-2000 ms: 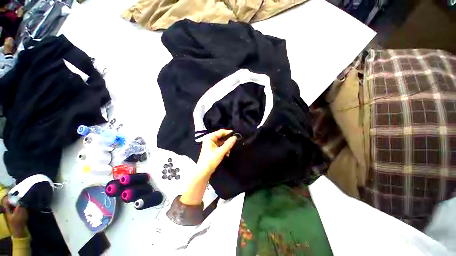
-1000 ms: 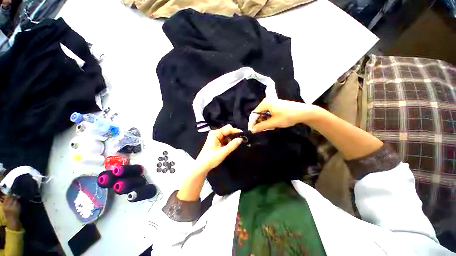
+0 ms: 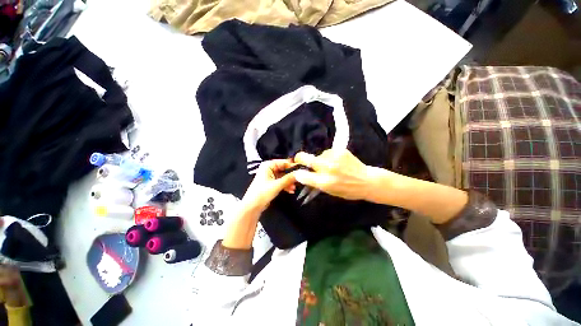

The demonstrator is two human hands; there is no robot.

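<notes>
A black garment lies in front of me, its waist opening towards me, with a white curved waistband lining around it. My left hand pinches the near edge of the opening. My right hand meets it there, fingertips touching or nearly so. Short pointed grey blades, likely thread snips, stick out below my right hand, which holds them. Any needle, thread or button between the fingertips is hidden or too small to tell.
Left of the garment are loose buttons, black thread cones, white cones, a red packet, a blue-grey dish and a bottle. Plaid garments are stacked right. Another person's hand shows lower left.
My right hand, out of view at first, came in from the right and has moved down and left to my left hand. The blades now point down towards me.
</notes>
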